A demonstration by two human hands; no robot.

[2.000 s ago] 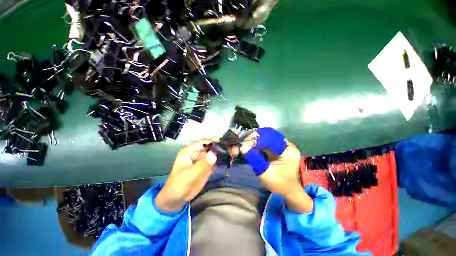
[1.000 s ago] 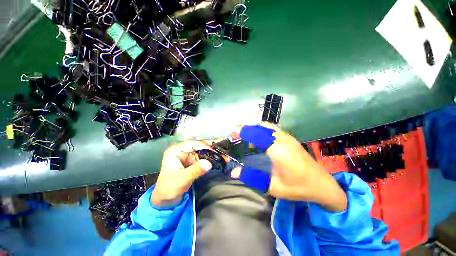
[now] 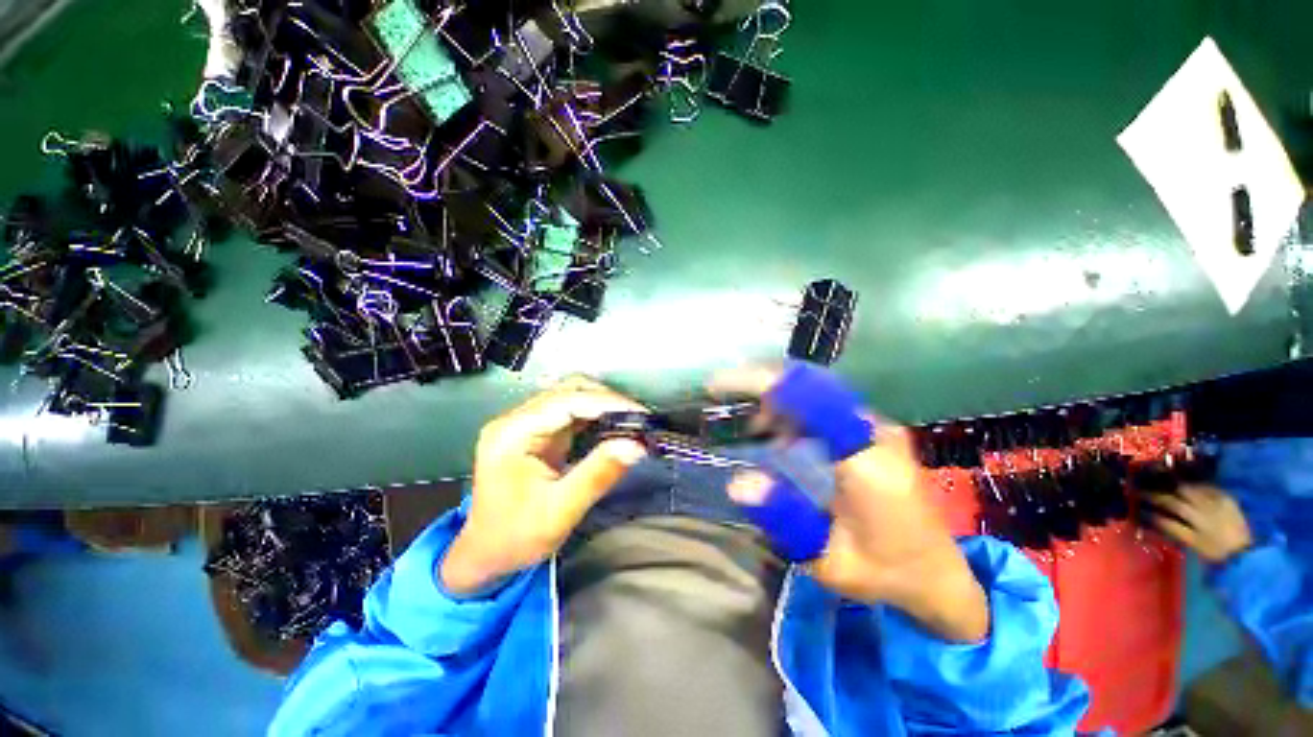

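My left hand (image 3: 547, 475) is above my lap at the bench edge, its thumb and fingers shut on a small black assembly (image 3: 622, 428). Thin wire handles (image 3: 698, 455) reach from this piece towards my right hand. My right hand (image 3: 850, 497), with blue finger sleeves, is blurred, its thumb and fingertips apart on either side of the handle ends. Whether it touches them is unclear. A black clipped piece (image 3: 824, 321) lies on the green bench beyond my right hand. A large heap of black binder clips (image 3: 418, 216) lies ahead to the left.
Smaller clip heap (image 3: 101, 274) at far left. White sheet (image 3: 1202, 159) with two slim black pieces at right. Red tray (image 3: 1109, 619) with rows of dark clipped pieces at lower right; another person's hand (image 3: 1202, 521) is at it. Brownish container (image 3: 231, 612) of black pieces at lower left.
My right hand has moved slightly right, away from my left hand, which still holds the black assembly. Another person's hand has come to the red tray. The camera view has shifted.
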